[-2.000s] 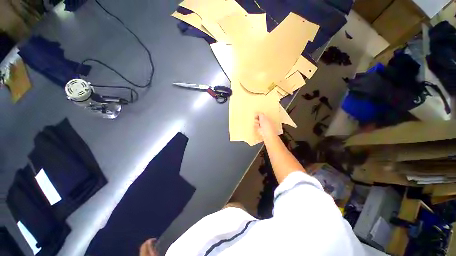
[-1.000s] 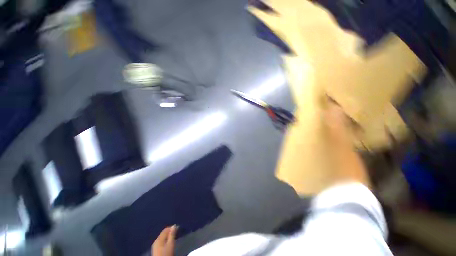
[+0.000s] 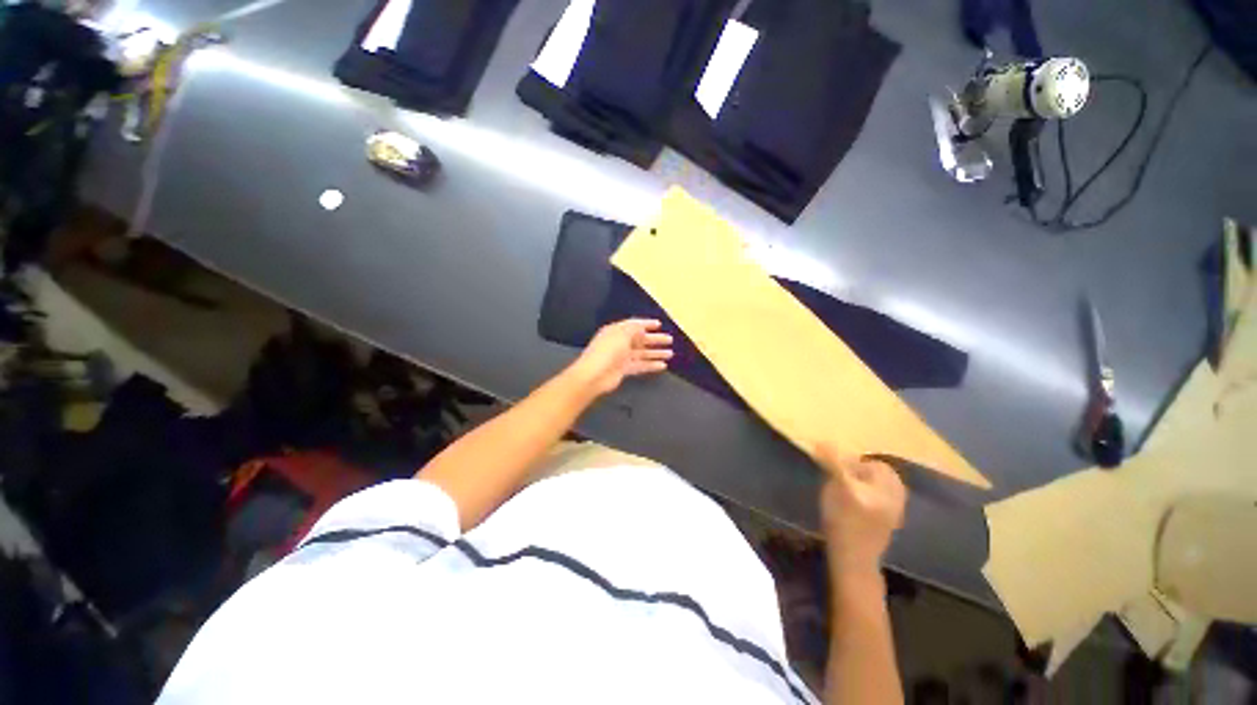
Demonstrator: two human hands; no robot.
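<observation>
A long tan card pattern [image 3: 793,344] with a small hole near its upper left end lies slantwise over a dark fabric piece [image 3: 582,282], whose ends show on both sides. My right hand [image 3: 863,499] grips the card's lower edge near its right end. My left hand [image 3: 627,354] is over the fabric's lower edge, left of the card, fingers apart and holding nothing. Whether the card touches the cloth all along I cannot tell.
Folded dark bundles [image 3: 813,103] with white labels lie beyond. A pattern weight [image 3: 401,156] and white chalk disc [image 3: 331,200] lie left. A round-knife cutter [image 3: 1027,99] with cord, shears [image 3: 1101,400] and a pile of card patterns [image 3: 1103,551] are at right.
The view has swung left along the table. My right hand has left the card pile and now holds one long card over the dark piece. My left hand has come further into view.
</observation>
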